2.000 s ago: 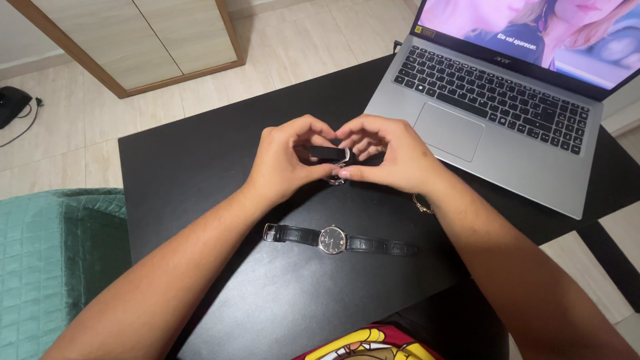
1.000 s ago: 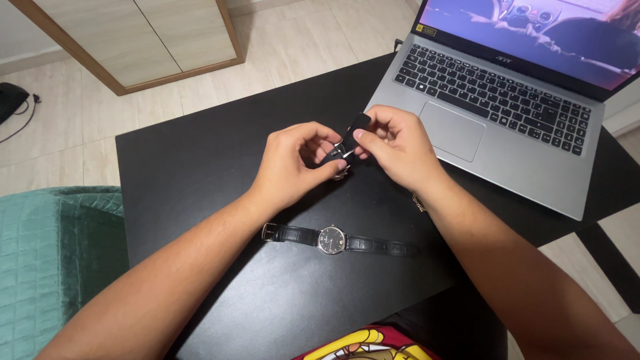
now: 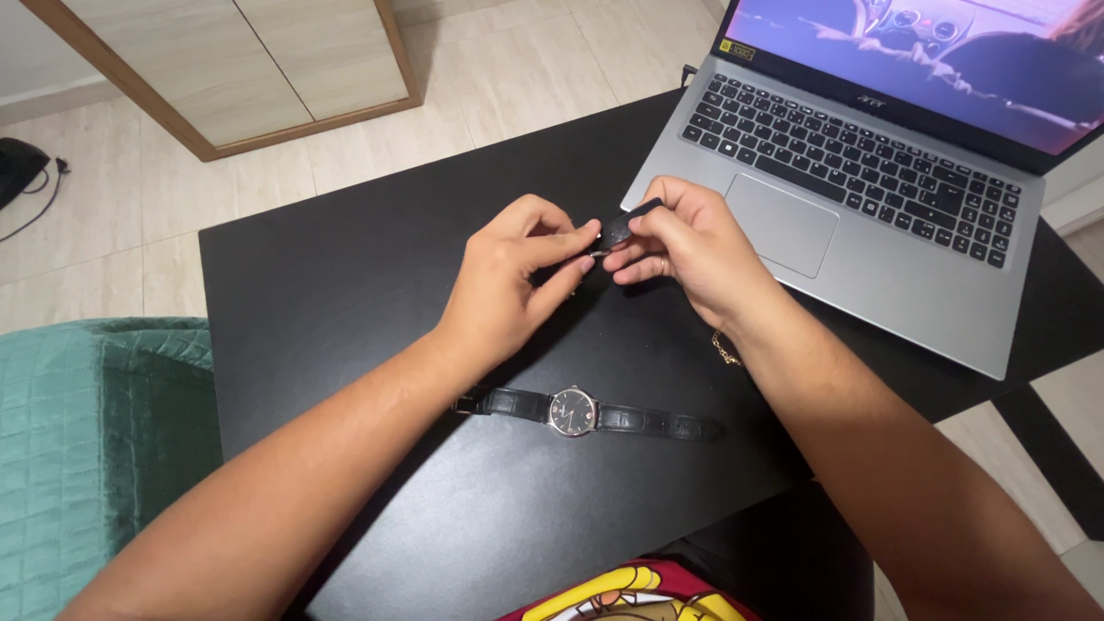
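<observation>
Over the middle of the black table, my left hand (image 3: 517, 272) and my right hand (image 3: 690, 237) hold a small item with a black strap (image 3: 621, 226). The strap lies between my right thumb and fingers. My left thumb and index finger pinch its other end, where a bit of metal shows; my fingers hide the rest, so I cannot tell if it is a whole watch. Nearer to me, a wristwatch (image 3: 573, 411) with a round dark dial and black leather strap lies flat, face up, with its strap spread out. My left wrist partly covers its buckle end.
An open grey laptop (image 3: 897, 310) stands on the right of the black table (image 3: 345, 259), close beyond my right hand. A green quilted cover (image 3: 52, 414) is at the left. A wooden cabinet (image 3: 259, 69) stands on the floor beyond the table.
Two seconds ago my hands were closer together, with the strap curved between them. Now the strap end points up and right in my right fingers. The wristwatch on the table has not moved.
</observation>
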